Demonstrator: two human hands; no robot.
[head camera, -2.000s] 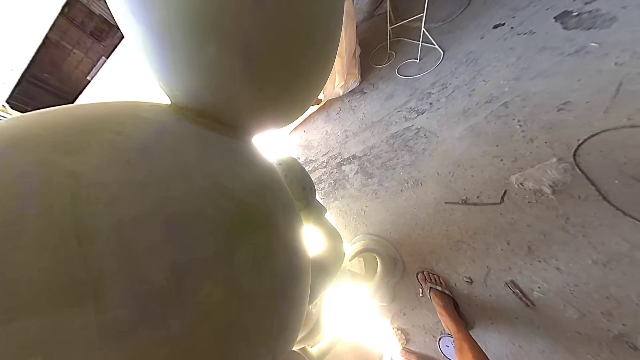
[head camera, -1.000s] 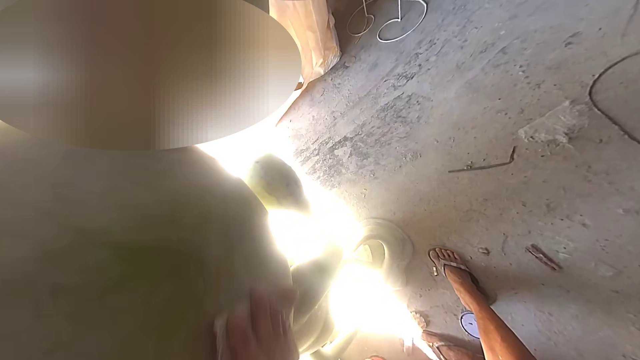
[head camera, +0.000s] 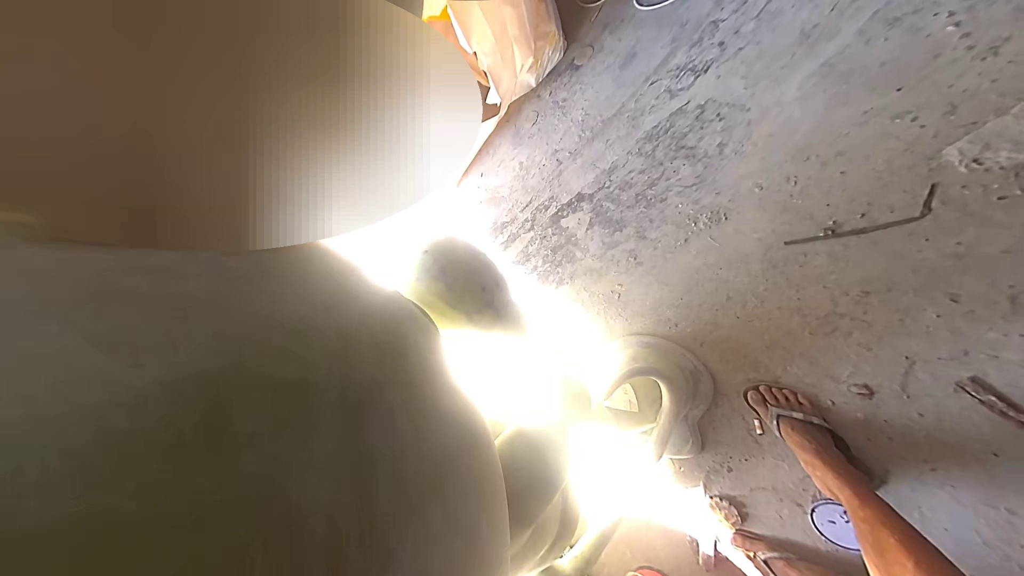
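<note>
A large, smooth, rounded grey-green form (head camera: 240, 416) fills the lower left, close to the camera. Over it at the upper left is another big rounded surface (head camera: 200, 112), blurred and brownish. Smaller green-grey rounded parts (head camera: 464, 288) show past its right edge, amid very bright glare. A curled pale piece (head camera: 680, 392) lies at the floor beside the glare. Neither my left hand nor my right hand shows in this frame, so what they hold or touch is hidden.
Feet in flip-flops (head camera: 808, 432) stand on the concrete floor (head camera: 760, 304) at the lower right. A round white disc (head camera: 834, 524) lies by the leg. A bent metal rod (head camera: 864, 230) lies farther right. Plastic-like wrapped material (head camera: 520, 48) stands at the top.
A hand that lay on the large rounded form at the bottom one second ago is out of view. The upper rounded surface looks brown and blurred, where two seconds ago it was green-grey.
</note>
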